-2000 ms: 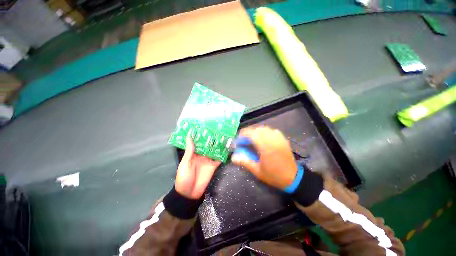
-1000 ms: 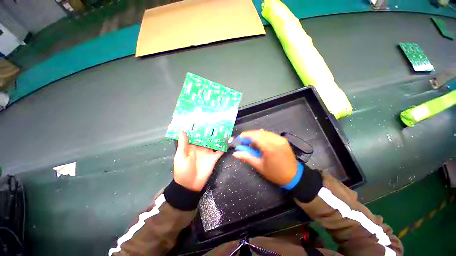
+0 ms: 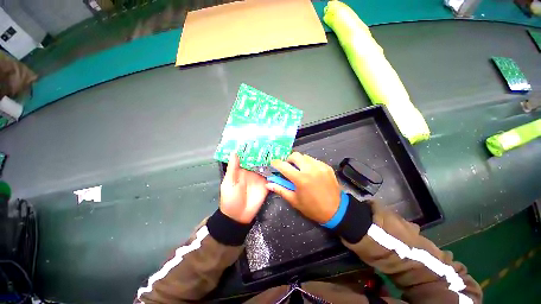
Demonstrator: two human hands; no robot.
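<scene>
My left hand (image 3: 242, 193) holds a green circuit board (image 3: 261, 127) by its near edge, thumb on top, above the far left part of a black tray (image 3: 409, 178). My right hand (image 3: 314, 187) grips small cutters with blue handles (image 3: 281, 182). Their tips are at the board's near right edge, partly hidden by my fingers. Silvery lead clippings (image 3: 257, 246) are heaped in the tray's near left corner, with specks scattered over its floor. A black brush (image 3: 360, 176) lies in the right side of the tray. A blue strap (image 3: 337, 210) is on my right wrist.
A cardboard sheet (image 3: 252, 29) lies beyond the tray on the dark green belt (image 3: 136, 124). A long yellow-green roll (image 3: 379, 74) lies beside the tray, a shorter one (image 3: 516, 138) further right. Another green board (image 3: 510, 74) lies at right, a white scrap (image 3: 88, 194) at left.
The view has shifted a little. The cutters have moved from the board's near right corner inward along its near edge. The brush, earlier mostly hidden by my right hand, now shows fully.
</scene>
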